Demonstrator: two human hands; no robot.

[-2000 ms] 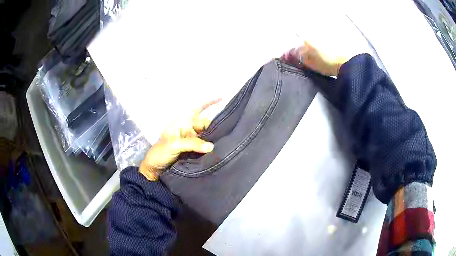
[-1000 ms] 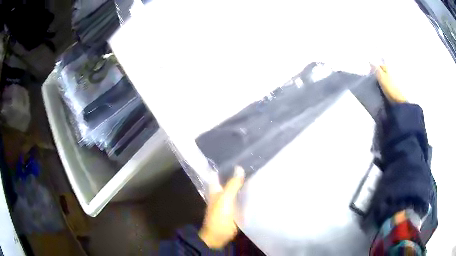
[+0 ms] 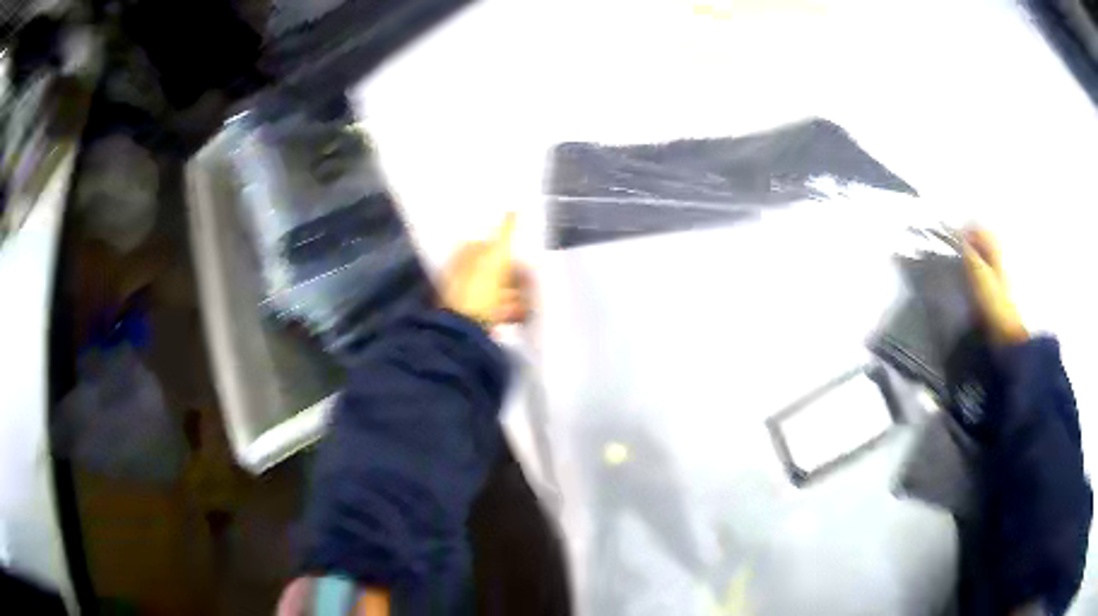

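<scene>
A folded dark grey garment (image 3: 674,181) lies on the white table, mostly covered by a pale tissue sheet (image 3: 674,325). Shiny clear plastic of a polybag (image 3: 843,190) shows over the garment's far and right parts. A black-edged hang tag (image 3: 837,425) shows near the right side. My left hand (image 3: 488,279) is at the left edge of the garment, blurred; whether it grips the plastic is unclear. My right hand (image 3: 993,283) is at the right edge by the plastic, its fingertips partly lost in glare.
A light grey tote (image 3: 223,313) stands left of the table and holds plastic-wrapped dark garments (image 3: 343,241). Dark material (image 3: 349,36) lies at the far left beside the table edge. The floor at left is dark, with a blurred blue item (image 3: 120,325).
The garment, sheet and tag have turned to lie straighter before me, and plastic now covers the garment. My left hand has moved farther forward along the left edge. The whole view has shifted.
</scene>
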